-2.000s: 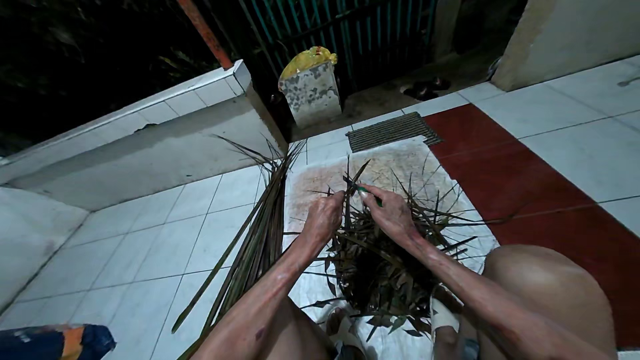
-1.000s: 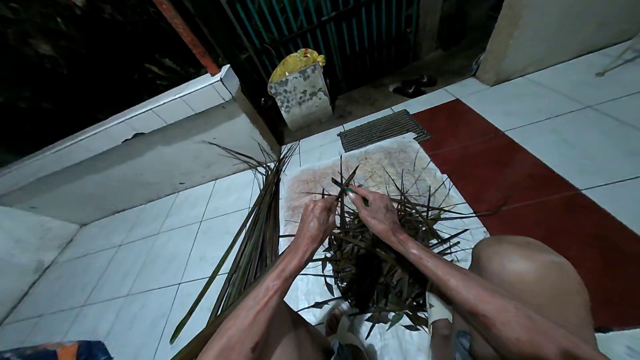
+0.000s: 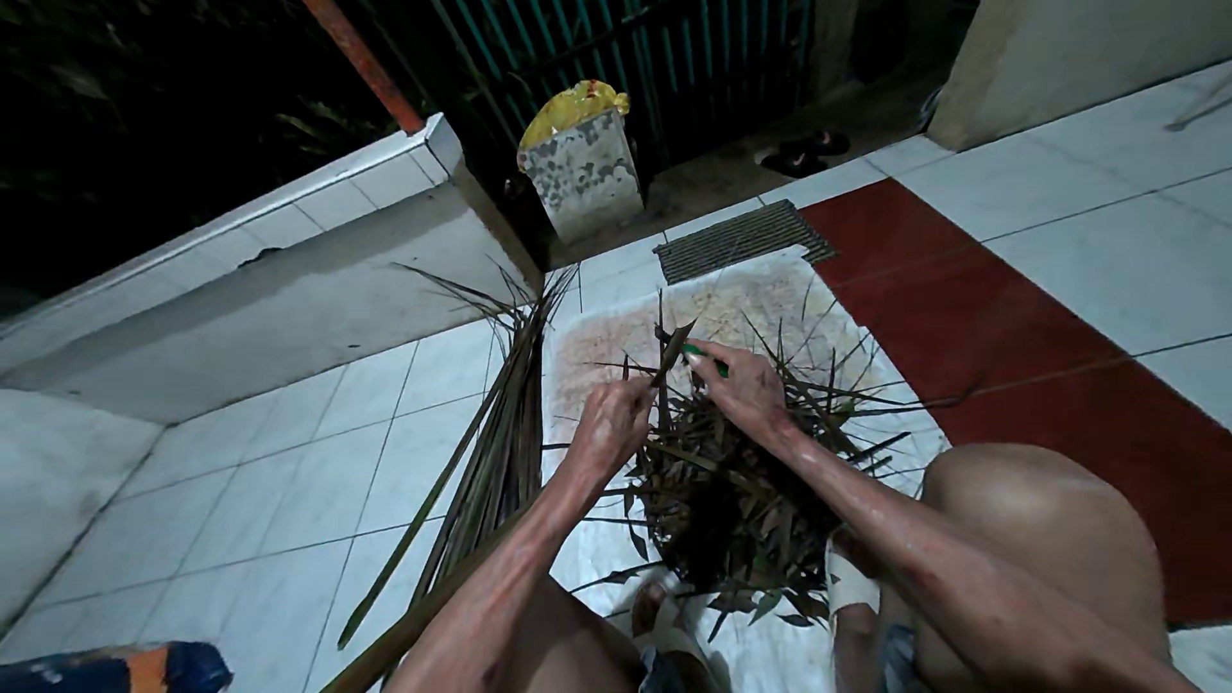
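Note:
My left hand (image 3: pixel 616 419) grips a narrow palm leaf strip (image 3: pixel 672 354), which points up and to the right from the fingers. Close on its right, my right hand (image 3: pixel 743 380) is closed around a small tool with a green handle (image 3: pixel 710 360); its working end is too dark to make out. Beneath both hands, a heap of dark leaf cuttings (image 3: pixel 751 481) lies on a stained white cloth (image 3: pixel 602 371). A bundle of long palm fronds (image 3: pixel 500 433) rests left of the cloth, partly behind my left forearm.
A low tiled wall (image 3: pixel 318 260) runs along the left. Beyond the cloth lie a ribbed grey mat (image 3: pixel 741 239) and a block with a yellow plastic bag (image 3: pixel 577 111) on it. Dark sandals (image 3: pixel 804 156) are farther back. A blue and orange item (image 3: pixel 144 669) sits at bottom left.
Both hands stay close together over the heap. The leaf strip at my left hand now slants up to the right, where crossed pieces showed earlier.

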